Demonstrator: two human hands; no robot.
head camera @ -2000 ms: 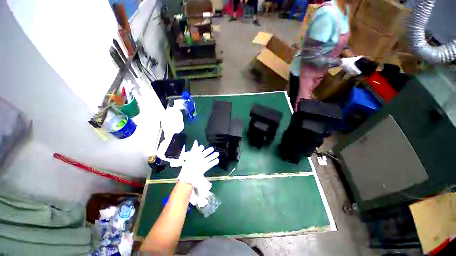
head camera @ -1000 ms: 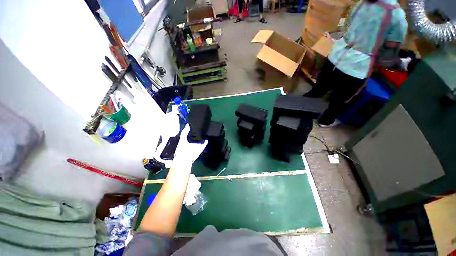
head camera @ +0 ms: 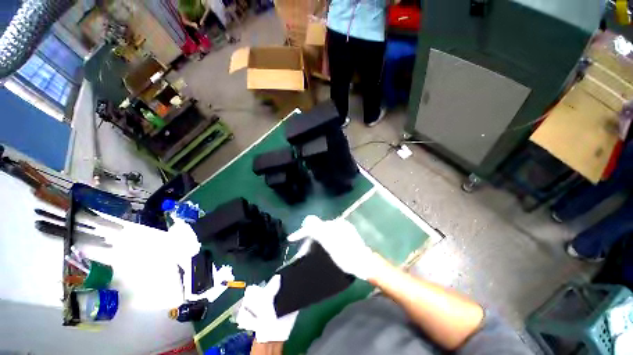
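Observation:
A matte black housing (head camera: 312,279) is held low over the front of the green bench, tilted, between my two gloved hands. My left hand (head camera: 262,310) in a white glove grips its left end. My right hand (head camera: 336,243) in a white glove holds its upper right edge. The undersides of the fingers are hidden by the housing. Stacks of black housings stand on the bench top (head camera: 378,225): a left stack (head camera: 239,229), a middle stack (head camera: 281,173) and a right stack (head camera: 325,149).
At the bench's left lie a blue-capped bottle (head camera: 182,210), a flat black rectangle (head camera: 202,271), an orange stick (head camera: 236,284) and white crumpled material. Behind are an open carton (head camera: 276,78) and a standing person (head camera: 357,55). A grey-green cabinet (head camera: 472,104) stands right.
The view has swung right and tilted. My left hand has drawn back from the left stack and my right hand has come into view. Both now hold a black housing.

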